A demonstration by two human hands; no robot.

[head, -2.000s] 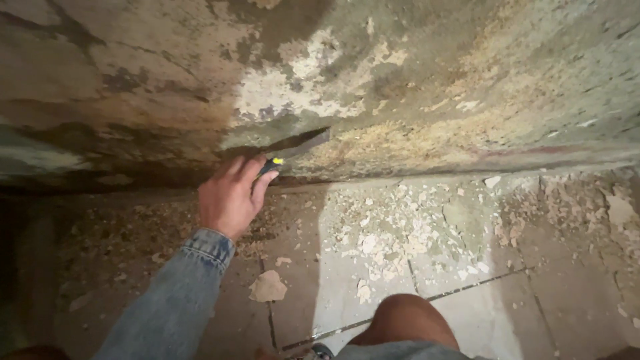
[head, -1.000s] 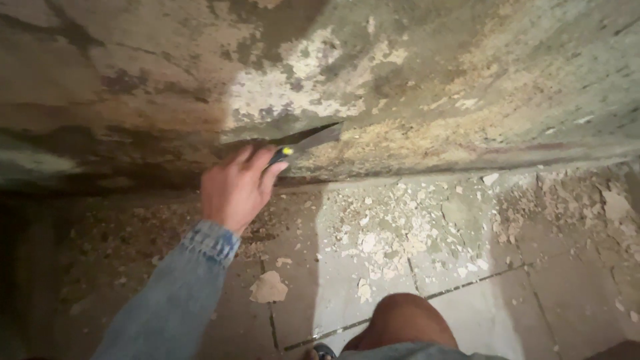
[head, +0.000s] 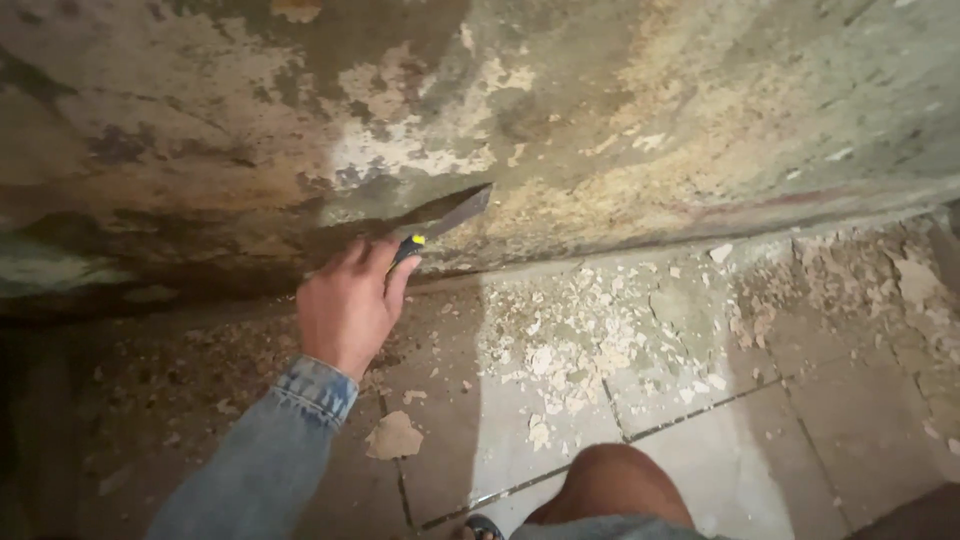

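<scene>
My left hand (head: 352, 307), in a denim sleeve (head: 255, 457), is closed around the dark, yellow-marked handle of a scraper (head: 459, 214). The scraper's flat metal blade points up and to the right, its tip at or very near the lower part of a stained wall (head: 570, 150) with peeling paint. A dark shadow of the tool falls on the wall just above the blade. Whether the edge touches the surface cannot be told. My right hand is out of view.
Paint flakes (head: 570, 352) litter the tiled floor (head: 690, 465) along the foot of the wall. One larger flake (head: 394, 436) lies right of my sleeve. My bare knee (head: 615, 480) and part of a foot (head: 482, 527) show at the bottom edge.
Compared with two seconds ago, my left hand and the scraper are slightly farther right along the wall. The grip on the handle looks the same.
</scene>
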